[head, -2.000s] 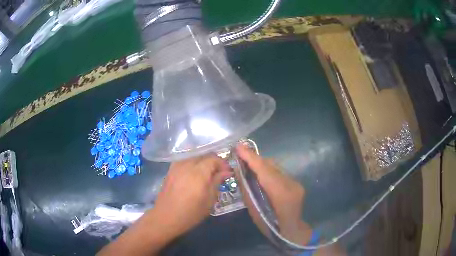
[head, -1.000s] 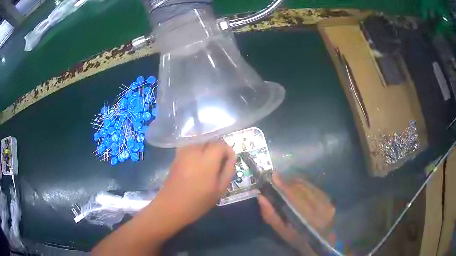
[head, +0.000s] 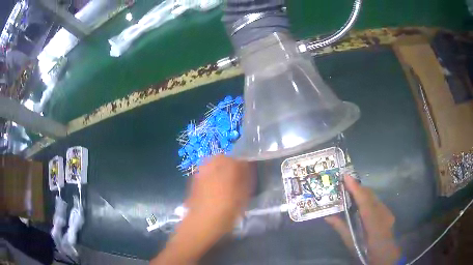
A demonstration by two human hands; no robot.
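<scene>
An open white housing (head: 315,185) with a green board and coloured parts lies on the mat below the clear hood. My right hand (head: 371,215) is at its right edge, around a soldering iron (head: 350,217) whose tip is hard to make out. My left hand (head: 220,183) is blurred at the lower edge of a pile of blue discs (head: 218,127) with wire legs; its fingertips and anything in them cannot be made out. A bagged white cord (head: 259,217) runs left from the housing, passing by my left forearm, to a plug (head: 152,223).
The clear extractor hood (head: 298,111) hangs above the work, beside a metal arm (head: 337,39). Two smaller-looking white units (head: 77,164) with bagged cords lie at left. A cardboard tray (head: 446,119) with small metal parts is at right. A rusty rail (head: 171,90) borders the green conveyor.
The view has swung left. My left hand has left the housing and moved to the blue pile. The iron has shifted from over the board to the housing's right edge.
</scene>
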